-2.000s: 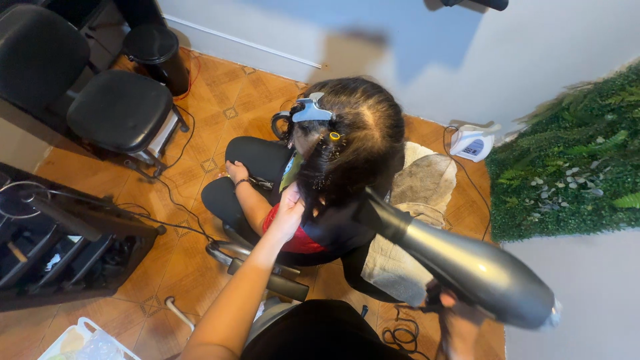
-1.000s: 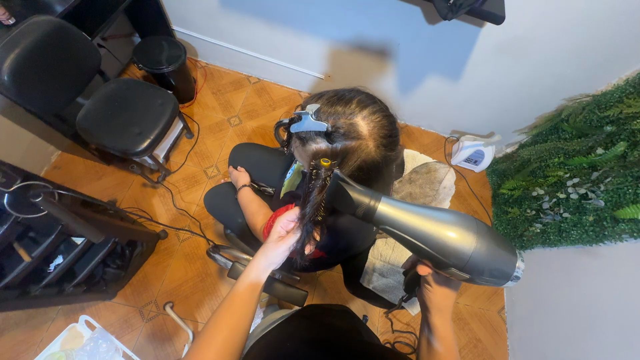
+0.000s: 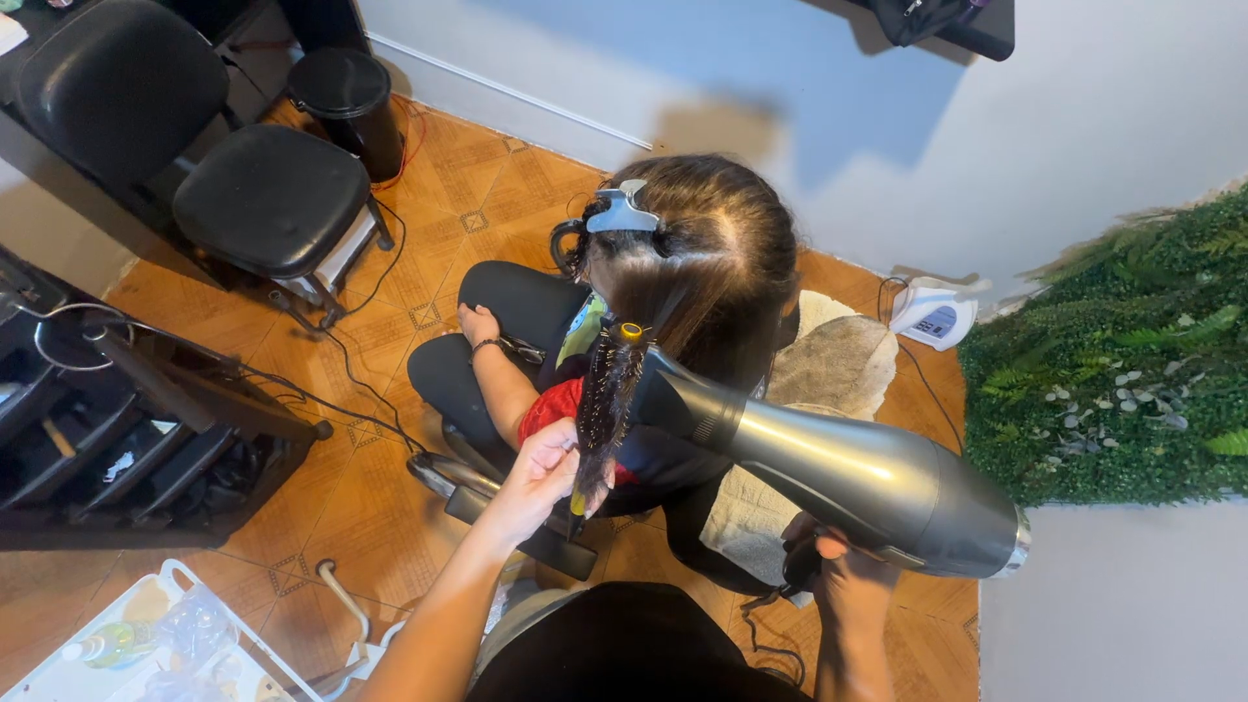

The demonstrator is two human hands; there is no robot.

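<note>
A round bristle hairbrush [image 3: 611, 390] has a lock of dark hair lying over it, and my left hand [image 3: 546, 478] is closed around its lower end, where the grip is partly hidden by hair. My right hand [image 3: 846, 570] grips the handle of a grey hair dryer [image 3: 838, 468]; its nozzle [image 3: 673, 395] points left, close beside the brush. The seated person's head [image 3: 726, 244] is seen from above, with the hair parted. A light blue hair clip [image 3: 624, 210] holds hair at the head's upper left.
A black chair [image 3: 273, 200] and a black bin [image 3: 346, 102] stand at upper left. A dark trolley [image 3: 146, 429] is at left, a white tray [image 3: 258, 648] with bottles at lower left. Cables [image 3: 366, 395] cross the tiled floor. A white device [image 3: 931, 312] is by the wall, near a towel [image 3: 838, 366].
Two seconds ago the brush was close against the head; now it stands farther down the lock, its yellow-tipped end showing. The dryer nozzle has moved with it and stays beside it.
</note>
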